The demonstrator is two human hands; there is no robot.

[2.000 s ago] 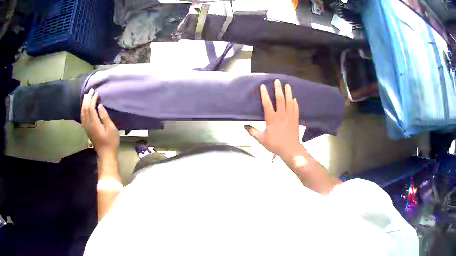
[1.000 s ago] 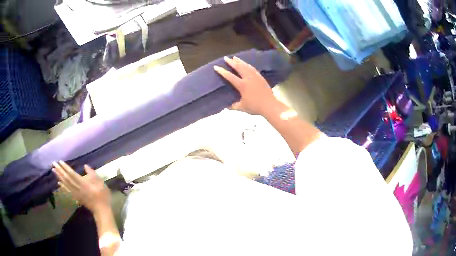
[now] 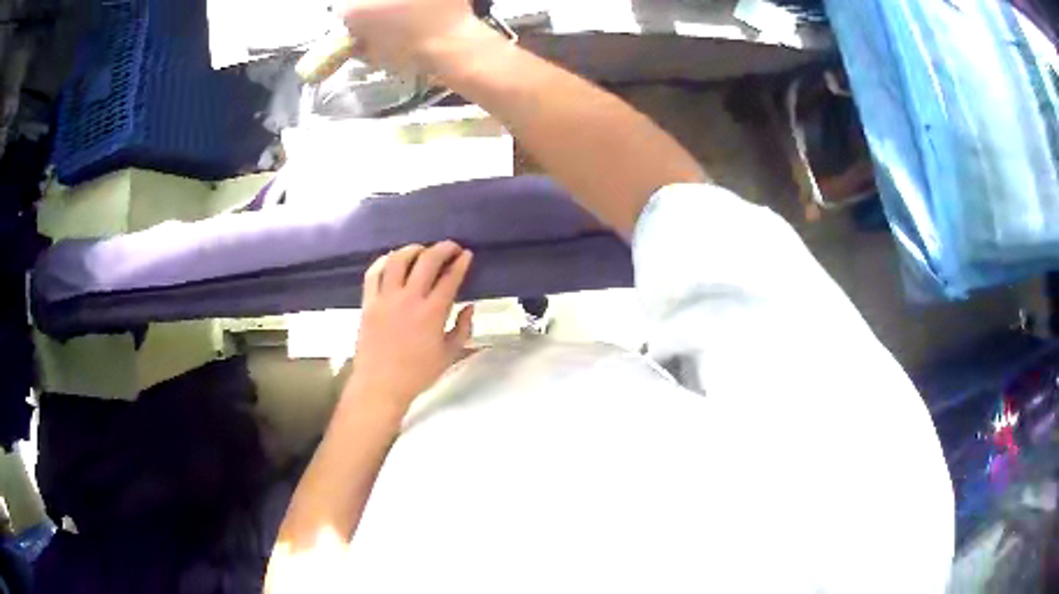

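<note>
A purple garment piece [image 3: 267,255] lies lengthwise over the long padded arm, with a dark seam line along it. Its left end hangs over the arm's end, and my right arm and sleeve hide its right part. My left hand [image 3: 412,313] rests on the middle of the cloth with fingers slightly bent, holding nothing. My right hand [image 3: 406,33] is at the top edge over the rear shelf, blurred and partly cut off. A yellowish piece [image 3: 326,58] shows beside its fingers, possibly part of the iron's handle or hose; the grasp is unclear.
A blue plastic basket [image 3: 110,93] stands behind the arm at left. The cream table base [image 3: 99,360] is below it. Dark cloth [image 3: 151,464] hangs or lies at lower left. A light-blue plastic-wrapped bundle [image 3: 958,151] is at far right. Blue crates are at lower right.
My right hand has left the cloth and moved up and back to the rear shelf. My left hand has moved from the cloth's left end to its middle. The view has turned back level.
</note>
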